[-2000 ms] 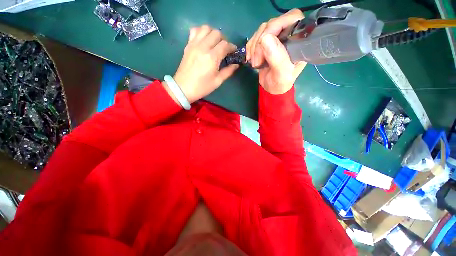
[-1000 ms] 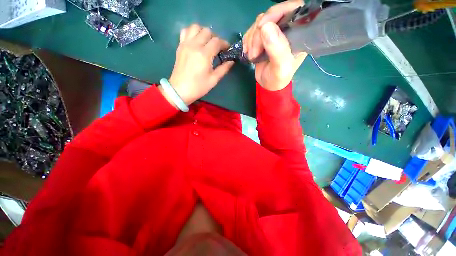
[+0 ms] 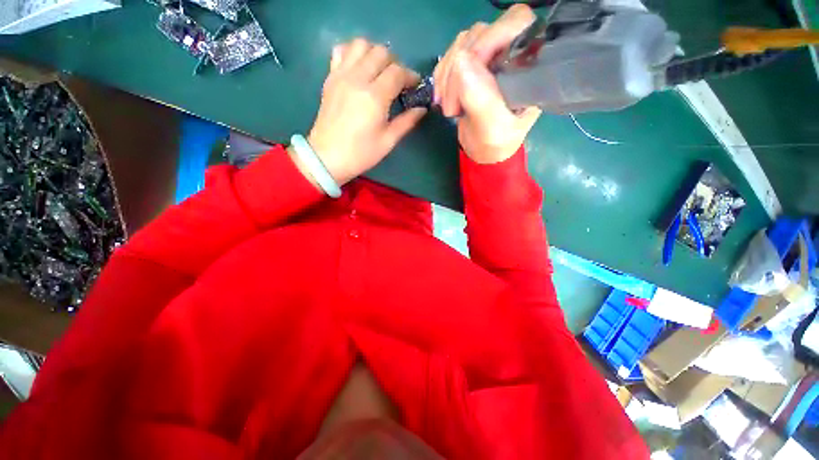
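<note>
My left hand point(image 3: 364, 112) pinches a small dark circuit board point(image 3: 416, 95) between thumb and fingers above the green bench. My right hand point(image 3: 485, 85) is closed around the narrow front of a large grey electric screwdriver point(image 3: 584, 67). Its nose end is hidden by my right fingers, which meet the board's right end. Whether the tip touches the board cannot be seen. The tool's body looks blurred, and a ribbed dark cord sleeve leaves its right end.
A pile of boards point(image 3: 235, 45) lies on the green bench point(image 3: 359, 20) near a white box point(image 3: 54, 11). A carton of boards point(image 3: 56, 193) stands at left. A parts box point(image 3: 718, 211) with blue-handled pliers point(image 3: 684, 235) is at right, above blue trays point(image 3: 621, 331).
Since one second ago the bench view has shifted slightly. The screwdriver's rear end sits a little further left and lower in view. Both hands keep their holds.
</note>
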